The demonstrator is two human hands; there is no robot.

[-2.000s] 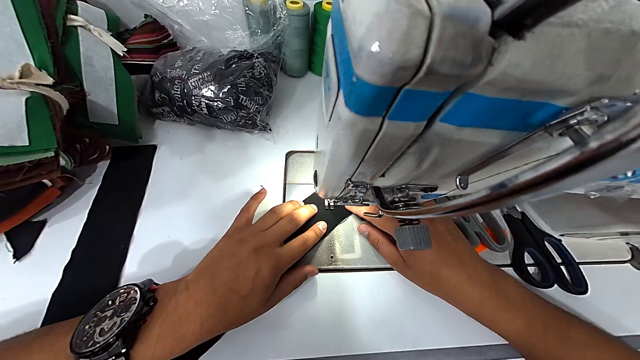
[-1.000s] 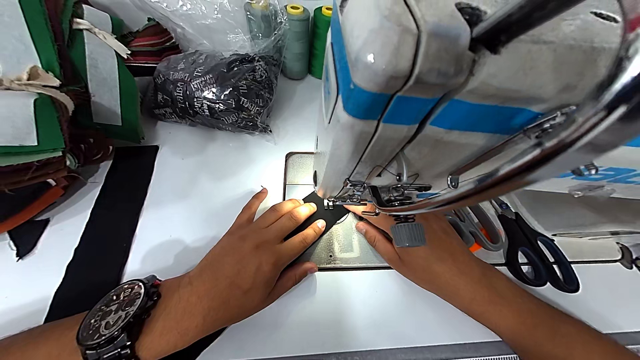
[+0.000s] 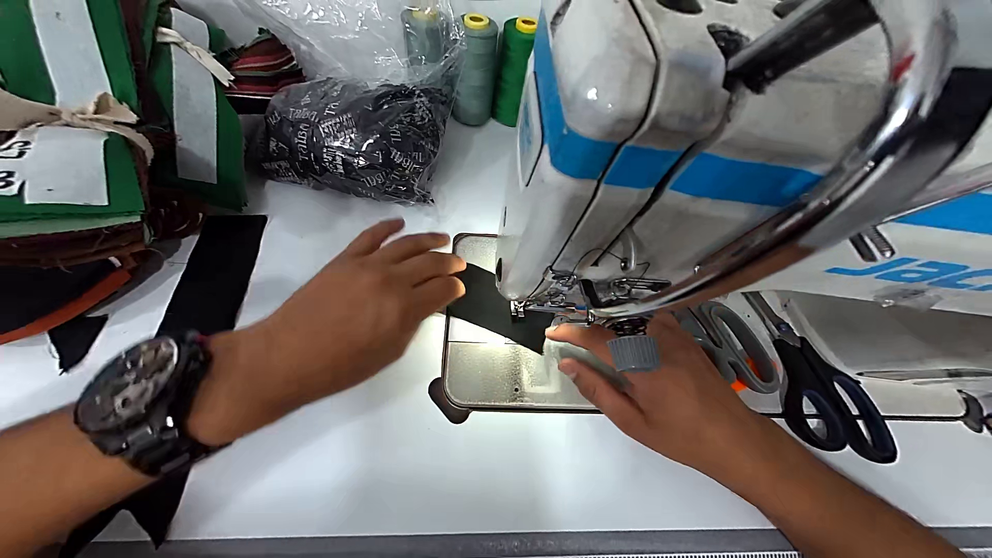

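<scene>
A small black fabric piece (image 3: 496, 310) lies under the presser foot (image 3: 518, 308) of a Jack sewing machine (image 3: 589, 155), on the metal needle plate (image 3: 496, 380). My left hand (image 3: 349, 310), with a watch (image 3: 139, 403) on its wrist, is at the fabric's left end, fingers slightly apart; whether it touches is unclear. My right hand (image 3: 659, 380) rests right of the needle, its index fingertip near the fabric's right corner and its thumb apart. The grey knob hides part of that hand. A long black fabric strip (image 3: 213, 271) runs beneath my left forearm.
Dark-handled scissors (image 3: 833, 395) and grey-handled scissors (image 3: 736, 341) lie right of my right hand. Behind stand thread cones (image 3: 474, 74) and a plastic bag of dark printed material (image 3: 356, 139). Tied green fabric bundles (image 3: 70, 155) fill the back left. A chrome bar (image 3: 837, 209) crosses the upper right.
My left hand has moved left and away from the presser foot, uncovering more of the black fabric and the plate. My right hand has stayed nearly in place.
</scene>
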